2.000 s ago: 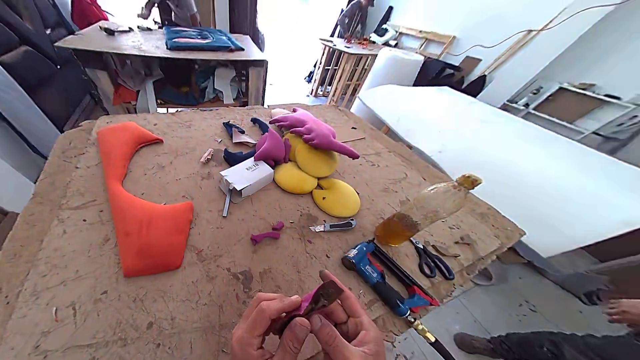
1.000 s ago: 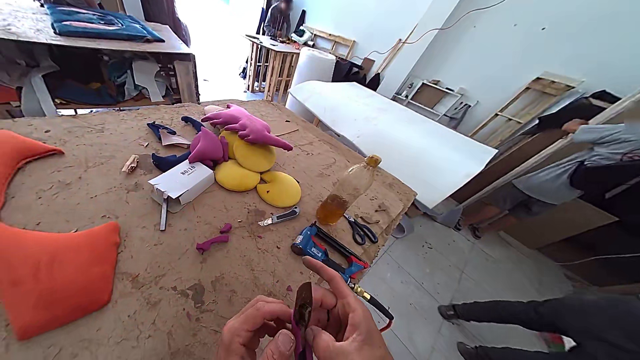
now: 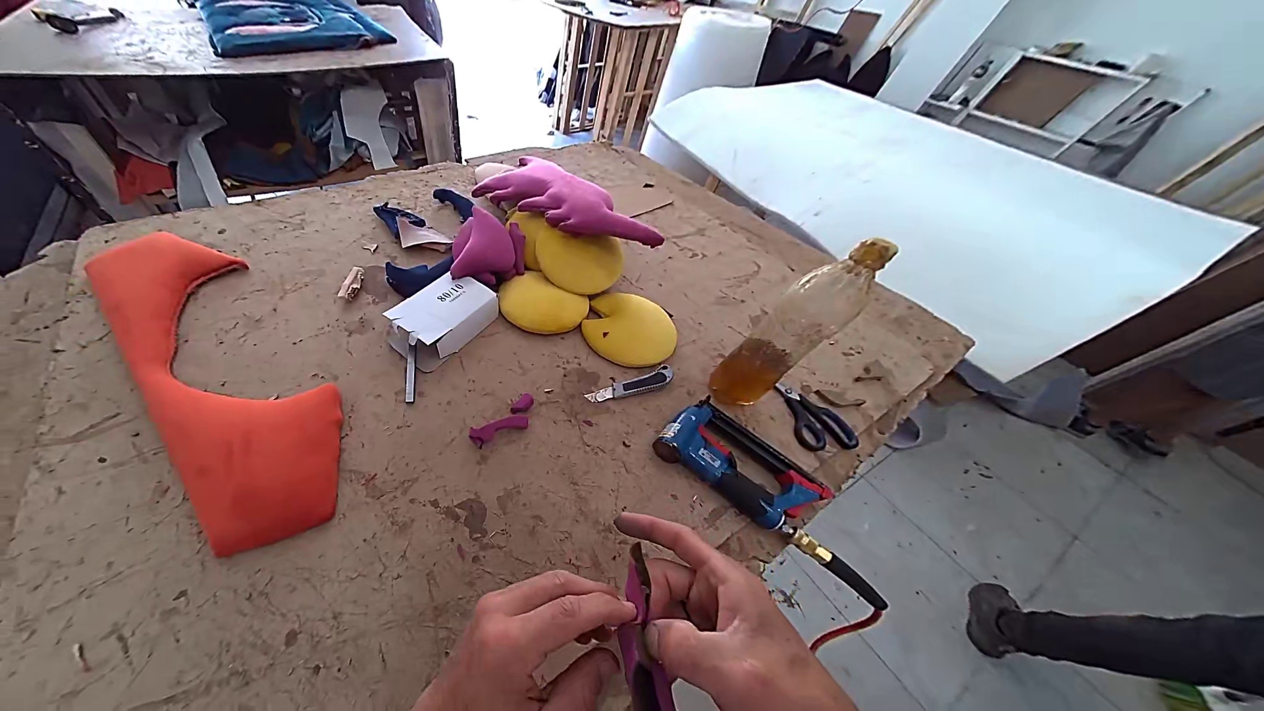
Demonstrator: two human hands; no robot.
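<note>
Both my left hand (image 3: 543,637) and my right hand (image 3: 706,617) pinch a small purple fabric-covered piece (image 3: 637,632) with a dark edge, at the bottom centre. My right index finger is stretched out. Beyond the hands lie small purple scraps (image 3: 501,429), a utility knife (image 3: 629,384) and a blue pneumatic stapler (image 3: 726,464) joined to a hose. Black-handled scissors (image 3: 818,420) are beside a plastic bottle of amber liquid (image 3: 790,331). Farther back are yellow padded pieces (image 3: 632,329), purple padded pieces (image 3: 563,197) and a white box (image 3: 442,321) with a metal strip (image 3: 410,370).
An orange padded piece (image 3: 237,444) lies on the left of the worn worktable (image 3: 395,533). Dark blue pieces (image 3: 415,277) lie behind the box. A white-topped table (image 3: 948,217) stands at the right. A person's leg (image 3: 1116,642) shows over the tiled floor, lower right.
The view has swung right and partly back. The purple piece, still held between both hands, stands more upright than two seconds ago.
</note>
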